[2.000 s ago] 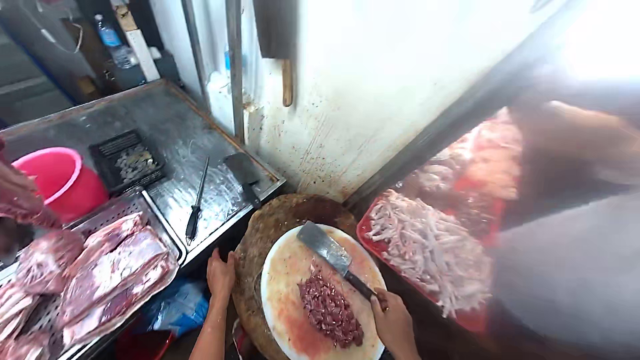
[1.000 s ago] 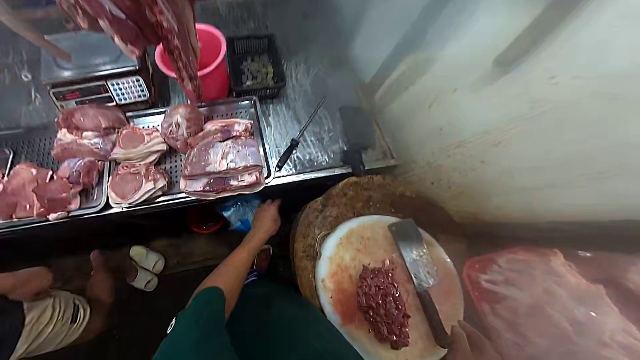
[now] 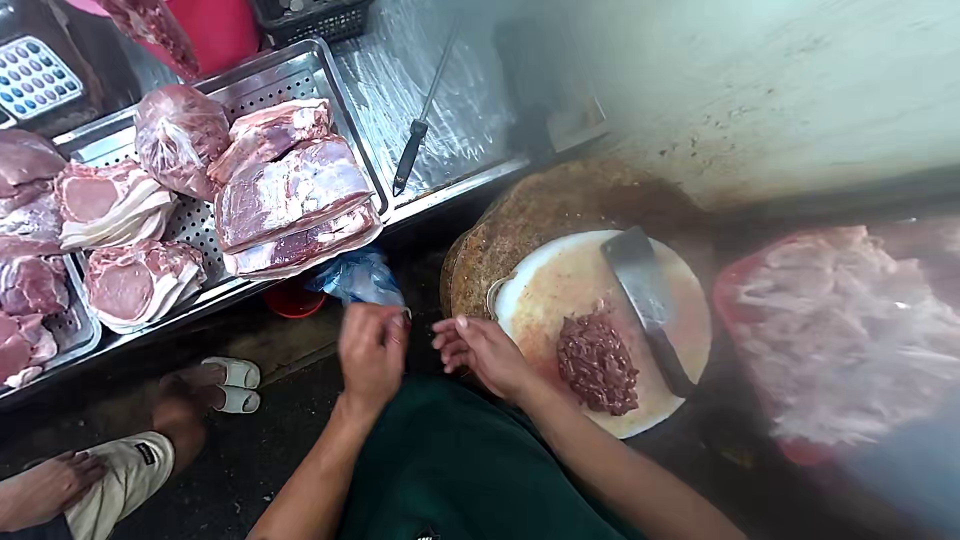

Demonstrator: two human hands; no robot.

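Observation:
My left hand [image 3: 373,352], fingers curled and slightly blurred, is just below the blue plastic bags [image 3: 358,276]; whether it holds anything cannot be told. My right hand [image 3: 480,352] has its fingers apart and holds nothing, left of the round white cutting board [image 3: 532,307]. On that board lie a heap of chopped dark red meat [image 3: 598,364] and a cleaver [image 3: 641,285], its blade toward the back and its handle toward the front right. The board rests on a thick round wooden chopping block [image 3: 480,259].
Metal trays [image 3: 330,64] of raw meat [image 3: 292,195] stand on the counter at left, beside a sharpening steel [image 3: 416,139]. A red tray [image 3: 731,300] of pale meat pieces is at right. A red container [image 3: 294,300] sits under the counter edge. Another person's leg [image 3: 176,420] shows lower left.
My right hand has let go of the cleaver and moved left, near my left hand. The cleaver lies on the board. The view has swung a lot.

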